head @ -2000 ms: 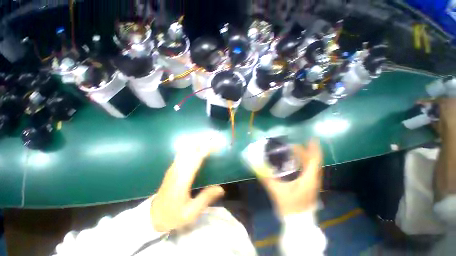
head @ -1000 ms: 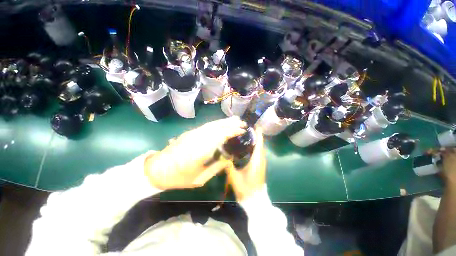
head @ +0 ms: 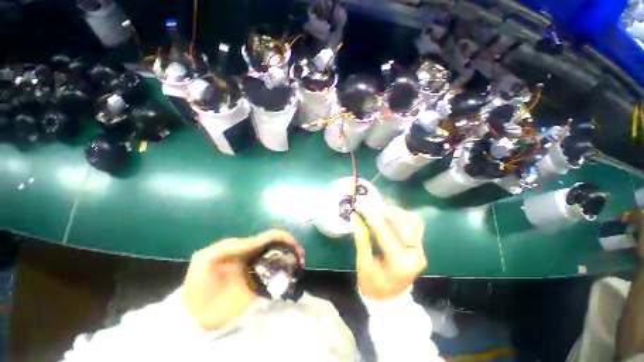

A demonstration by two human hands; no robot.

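Observation:
My left hand [head: 224, 281] holds a black ball head [head: 277, 269] near the bench's front edge, its open side with silvery and white parts facing up. A white housing [head: 330, 211] is at the middle of the bench with its round end face towards me; the face shows a dark centre hole and a small dark ring. My right hand [head: 392, 247] is at this face, its thumb and fingertips pinched on thin reddish wire leads [head: 354, 170] by the hole. The wire tips under the fingers are hidden.
White housings topped with black balls [head: 272, 117] stand in a row behind, more at the right. Loose black ball heads [head: 107, 152] cluster at the far left. A housing lies at the right [head: 547, 208]. Another person's arm [head: 632, 297] is at the right edge.
My hands were together around a black ball; now they are apart. My left hand has moved down and left with the ball head. My right hand is at the white housing's end face, now visible.

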